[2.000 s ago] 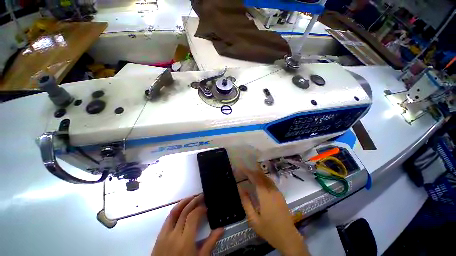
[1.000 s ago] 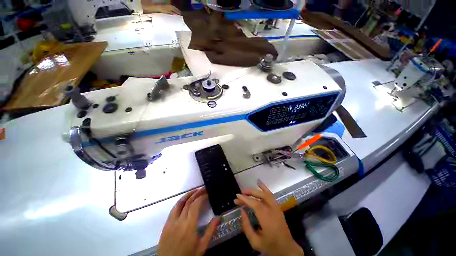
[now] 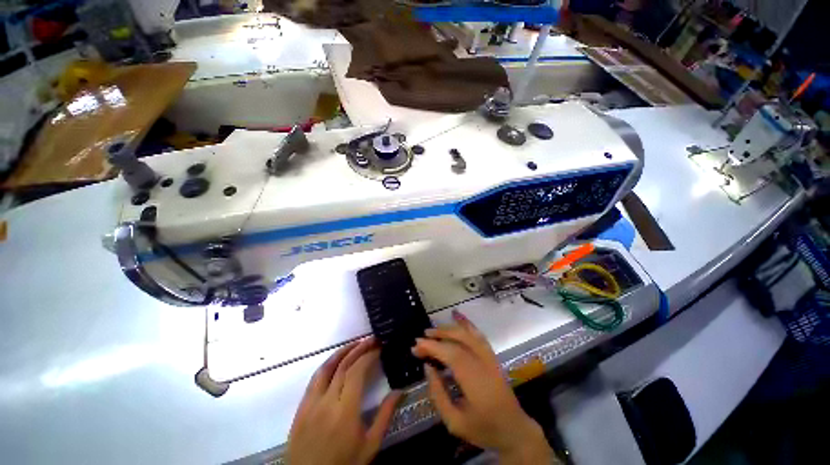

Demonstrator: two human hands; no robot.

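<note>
A black smartphone (image 3: 393, 313) lies on the bed of the white lockstitch machine (image 3: 309, 218), with faint text and light spots on its screen. My left hand (image 3: 339, 409) is bare and rests at the phone's lower left edge, fingers at its side and thumb near its lower end. My right hand (image 3: 475, 389) is bare, with its fingers bent over the lower right of the phone and fingertips at the screen. Whether the left fingers grip the phone or only touch it is hard to tell.
Yellow and green loops (image 3: 596, 309), an orange stick (image 3: 571, 257) and small metal tools (image 3: 510, 282) lie right of the phone. A pale ruler strip (image 3: 555, 347) runs along the front edge. Brown cloth (image 3: 419, 73) lies behind the machine. Another machine (image 3: 760, 136) stands at right.
My right hand has moved from beside the phone onto its lower right part. My left hand stays at the left edge. The camera view has shifted, and the screen shows faint text.
</note>
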